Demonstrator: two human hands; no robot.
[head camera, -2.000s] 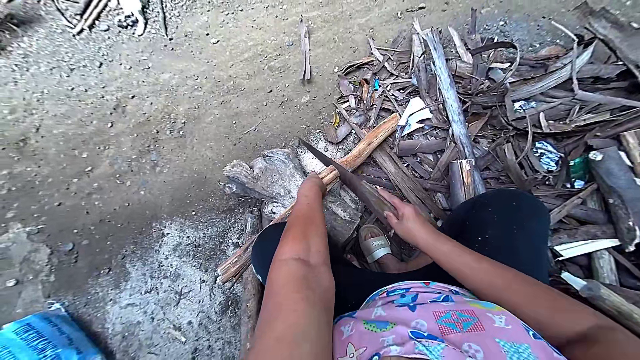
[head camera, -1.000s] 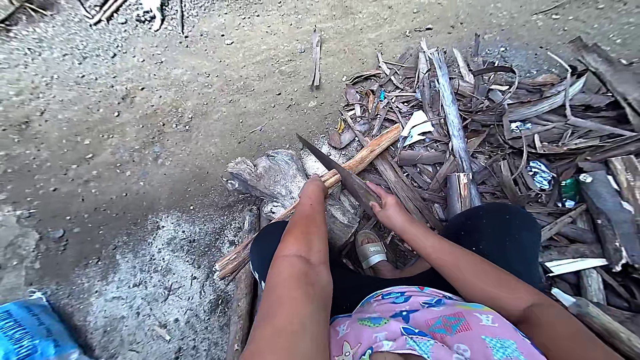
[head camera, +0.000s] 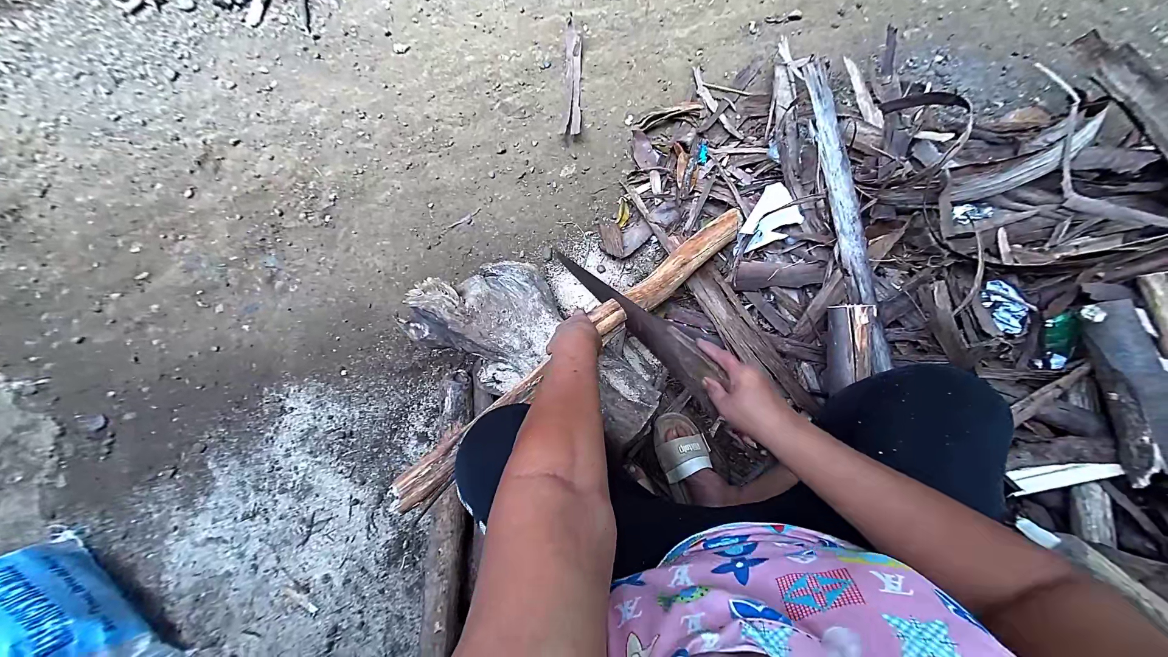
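Observation:
A long, peeled wooden stick (head camera: 680, 266) lies slantwise across a grey, weathered stump (head camera: 506, 306). The end of my left arm, with my left hand (head camera: 575, 336), presses on the stick near its middle; no fingers can be made out there. To the right, my right hand (head camera: 750, 397) grips the rear end of a dark, tapering handsaw (head camera: 662, 338). The handle is mostly hidden by the hand. The saw's blade crosses over the stick just right of my left hand, with its tip pointing to the upper left. Pale sawdust lies around the stump.
Bark strips and split wood (head camera: 995, 182) are heaped on the right, with a thick upright-lying branch (head camera: 839, 182), crumpled foil (head camera: 1006, 307) and a green bottle piece (head camera: 1060, 338). A sandaled foot (head camera: 684, 458) is beside the stump. A blue plastic bag (head camera: 68, 598) lies lower left.
My right hand has shifted slightly toward the lower right with the saw since the last earlier frame. My left hand stays on the stick.

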